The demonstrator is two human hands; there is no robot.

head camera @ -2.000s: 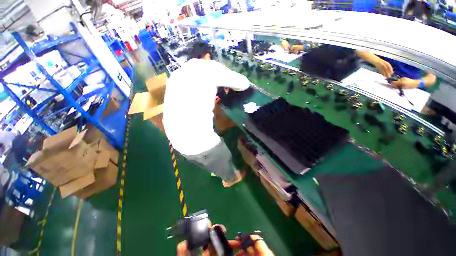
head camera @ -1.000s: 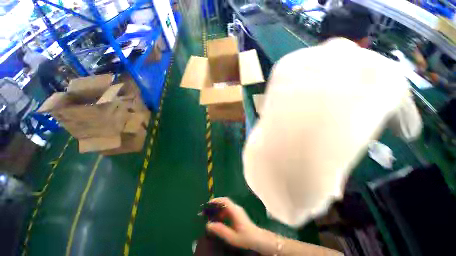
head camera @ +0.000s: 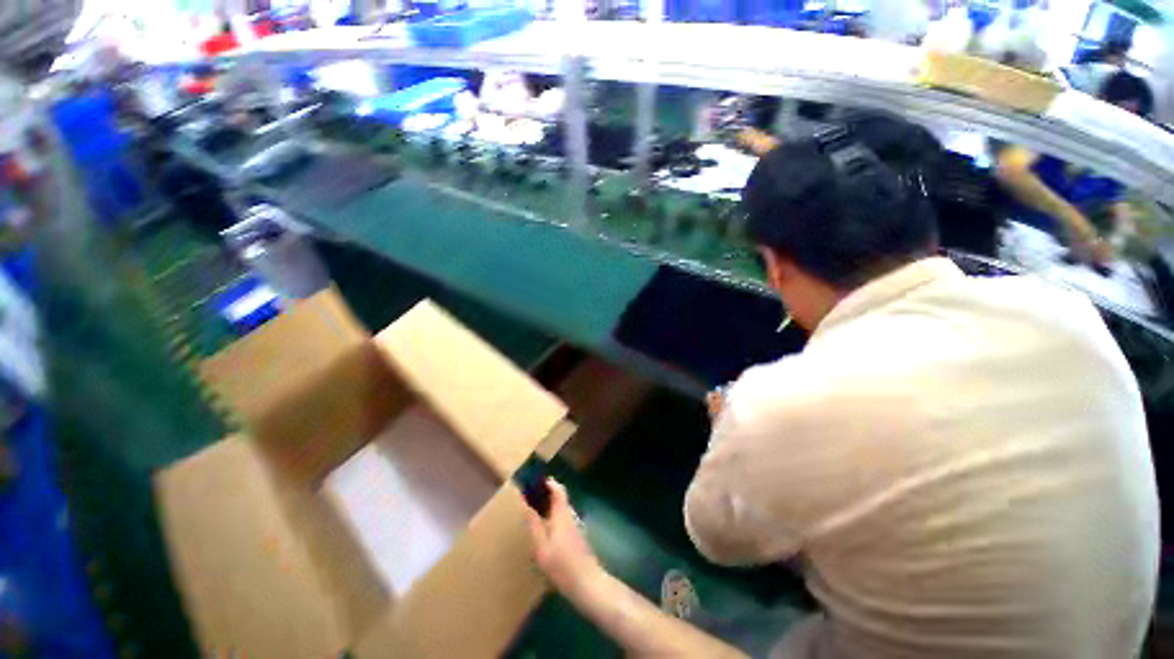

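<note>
My right hand (head camera: 561, 530) reaches in from the bottom edge, right of the open carton. It is closed on a small black part (head camera: 533, 488), which looks like a power adapter piece; blur hides its details. The hand is beside the carton's right flap. My left hand is not in view.
An open brown carton (head camera: 290, 515) with a white sheet (head camera: 409, 496) inside stands at the left. A person in a pale shirt (head camera: 940, 451) leans over the bench at the right, close to me. A black mat (head camera: 708, 322) lies on the green-topped bench (head camera: 515, 258).
The view has moved forward and turned right, so the carton is now close. My right hand still holds the small black part. My left hand and the larger grey-black block from two seconds ago are out of view.
</note>
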